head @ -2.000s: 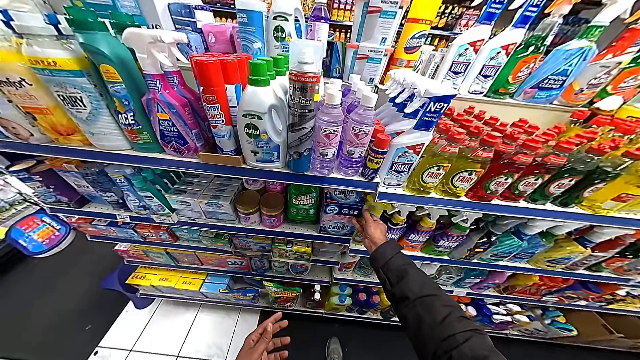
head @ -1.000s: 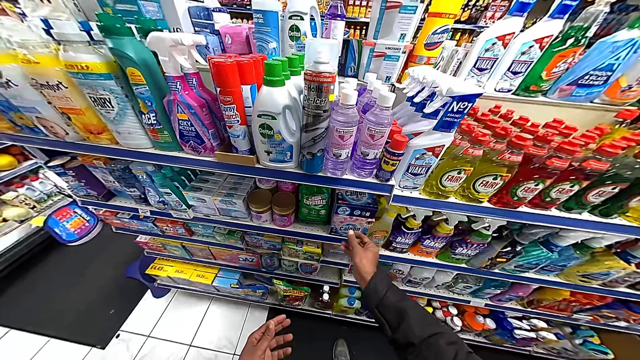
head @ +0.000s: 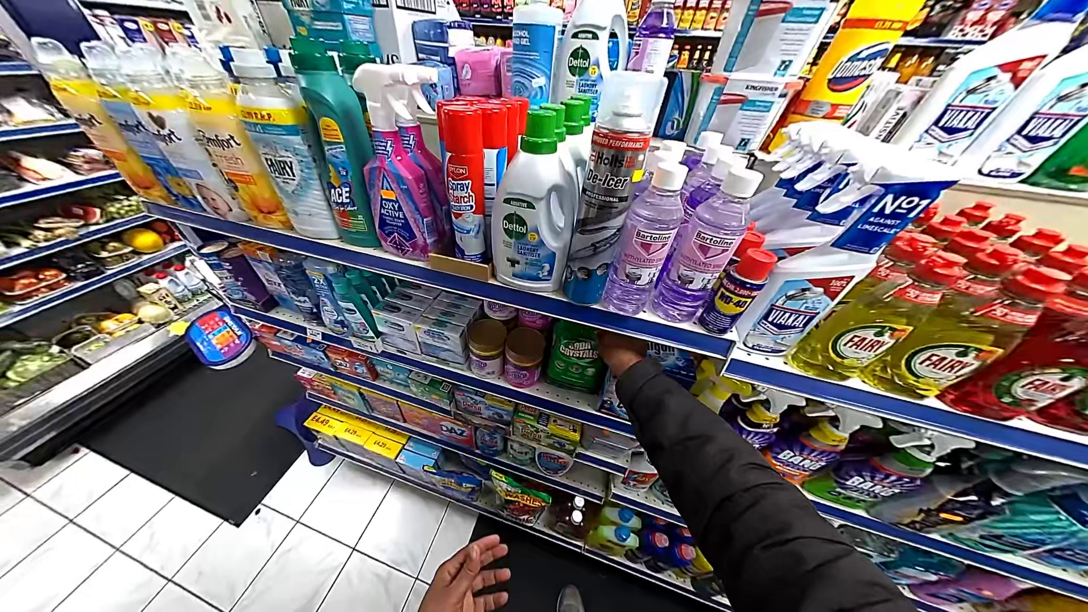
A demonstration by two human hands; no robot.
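My right hand [head: 622, 350] reaches into the second shelf, under the blue edge of the top shelf. Its fingers are hidden in shade, so what they touch does not show. Just left of it stands a green tub of soda crystals [head: 575, 357]; beneath and right of it are dark blue boxes [head: 671, 360]. Two jars with gold lids [head: 523, 355] stand farther left. My left hand [head: 467, 578] hangs low in front of the shelves, palm up, fingers apart and holding nothing.
The top shelf edge [head: 510, 293] runs just above my right hand. On it stand a white Dettol bottle [head: 533, 212], a de-icer can [head: 605, 204], purple Bartoline bottles [head: 705, 242] and a WD-40 can [head: 738, 291]. A black mat [head: 204, 425] lies on the tiled floor.
My right hand has gone from the front of the dark blue boxes deeper into the second shelf, beside the green tub. My left hand stays low and open.
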